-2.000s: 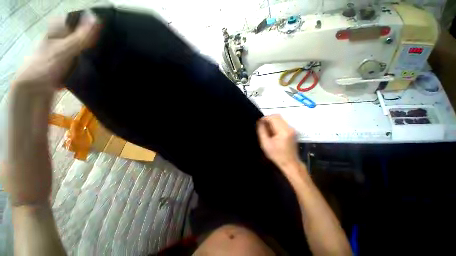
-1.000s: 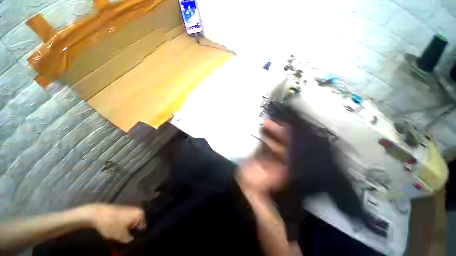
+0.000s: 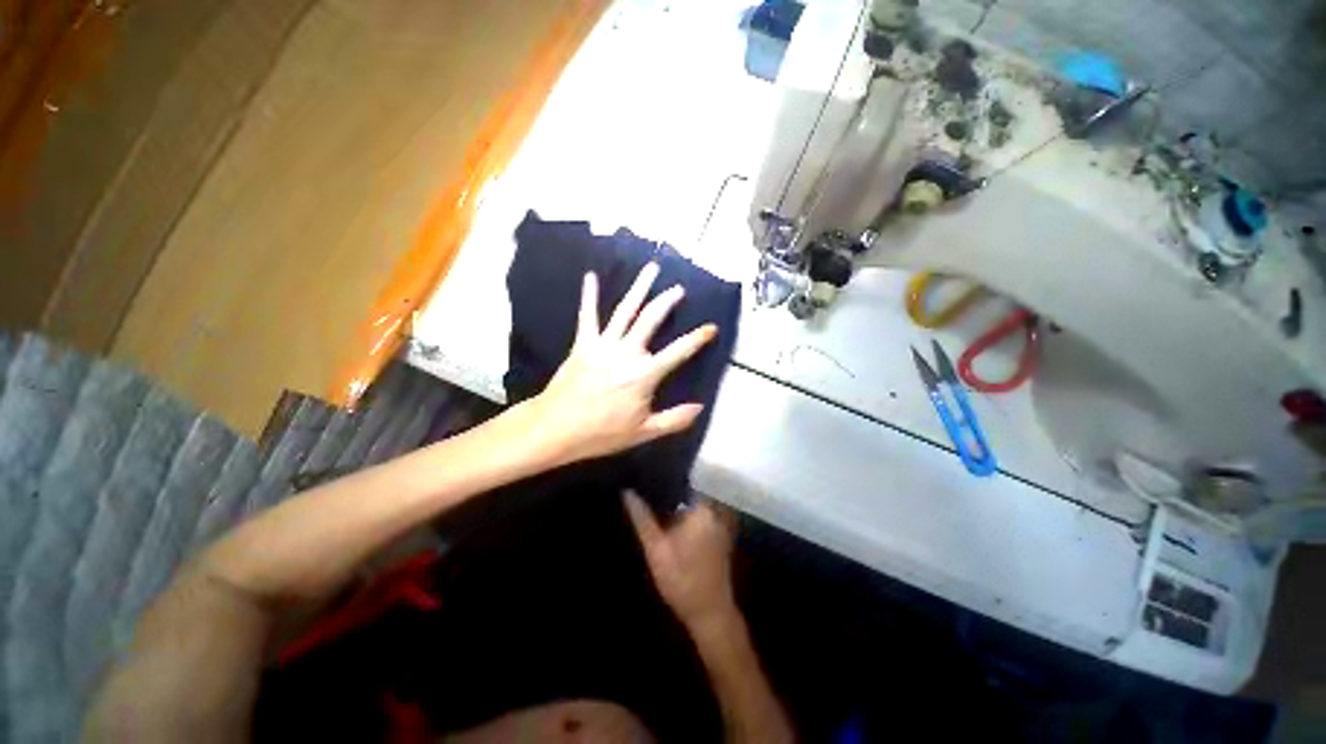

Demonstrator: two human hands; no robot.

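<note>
A dark navy garment piece [image 3: 545,313] lies on the white table, left of the presser foot and needle [image 3: 781,276], and hangs over the front edge into the lap. My left hand [image 3: 623,375] lies flat on it with fingers spread. My right hand [image 3: 689,555] is at the table's front edge by the cloth's lower right corner. Its thumb and fingers are at the cloth, but whether they pinch it cannot be told. The cloth's right edge is short of the presser foot and does not touch it.
The sewing machine [image 3: 1076,218] stands at the right. Blue thread snips [image 3: 957,417] and scissors with a red handle [image 3: 1001,352] and a yellow one lie in front of it. A bent wire [image 3: 716,204] lies behind the cloth. Taped cardboard [image 3: 218,175] is at the left.
The view has moved closer to the needle area. The cloth, earlier lifted and swung, now lies on the table. My left hand has come from the lap onto it; my right hand has lowered to the edge.
</note>
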